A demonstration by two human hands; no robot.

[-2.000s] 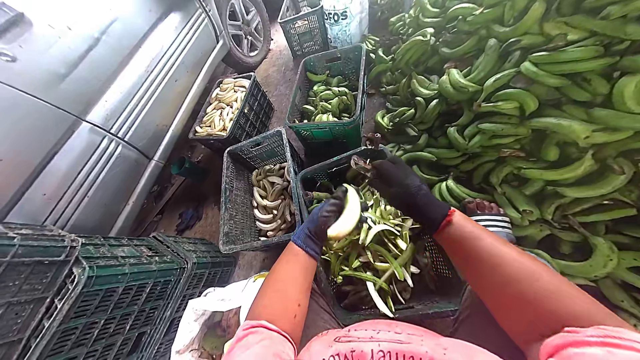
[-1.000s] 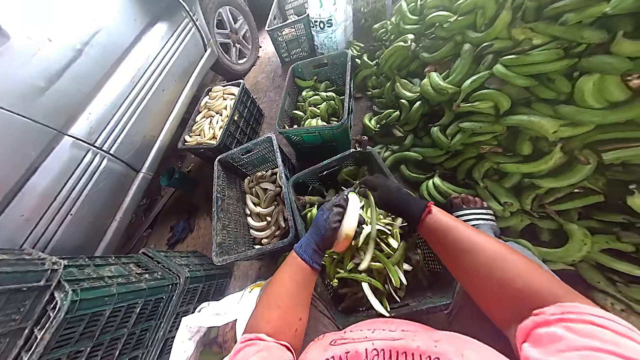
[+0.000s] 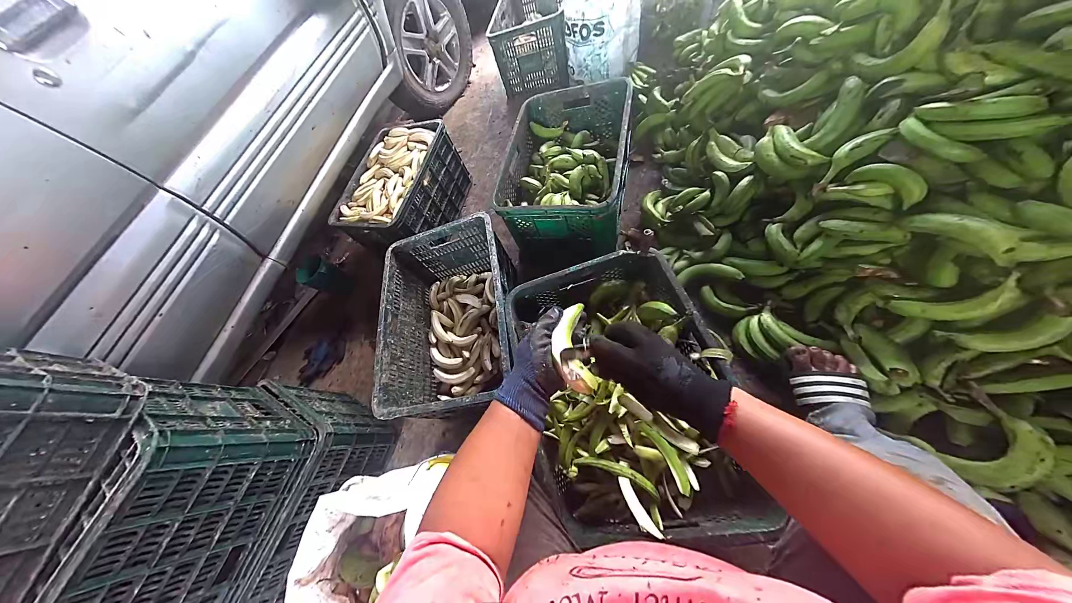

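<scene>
My left hand, in a blue and grey work glove, grips a partly peeled green plantain over a crate. My right hand, in a black glove, is at the plantain's right side, fingers bent; whether it holds a tool or peel is hidden. Below both hands, strips of green peel are heaped in the dark green plastic crate, with unpeeled plantains at its far end. To the left, another crate holds peeled plantains.
Green plantains are piled at right beside my foot. Ahead stand a crate of green plantains and a crate of peeled ones. A silver vehicle, stacked crates and a white sack are at left.
A pale peeled plantain was in my left hand in both earlier frames; now a partly peeled one with green skin is there. My right hand has come close beside it.
</scene>
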